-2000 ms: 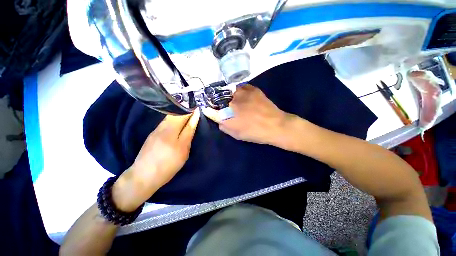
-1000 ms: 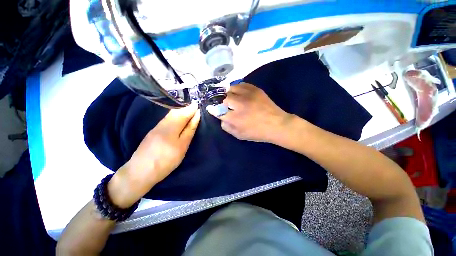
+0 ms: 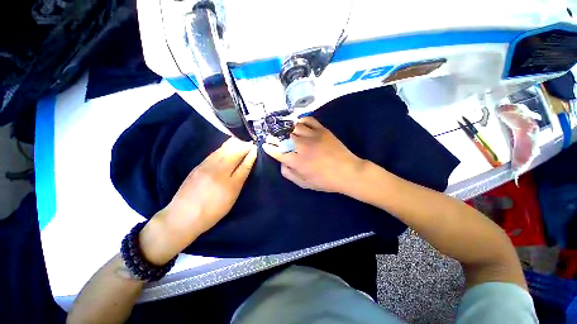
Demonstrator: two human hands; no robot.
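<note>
A large dark navy garment panel [image 3: 285,215] lies across the table under the machine head. My left hand [image 3: 212,180], with a dark beaded bracelet at the wrist, pinches the cloth at the presser foot area [image 3: 260,134]. My right hand [image 3: 316,155], with a pale band on a finger, holds the cloth just right of the foot. The fingertips of both hands are close together. The white sewing machine [image 3: 405,38] has a blue stripe and a chrome bar [image 3: 215,76] that partly hides the needle area. The needle cannot be made out.
Snips [image 3: 481,142] with orange and green handles lie at the right, beside a pinkish cloth scrap [image 3: 523,136]. A tension knob [image 3: 300,92] is above my right hand. A shiny black plastic bag [image 3: 57,57] is upper left. The white table has a blue left edge [image 3: 45,164].
The camera view has shifted, so the chrome bar looks more upright and the snips sit further left in the picture. Both hands remain on the cloth at the foot, with little visible change.
</note>
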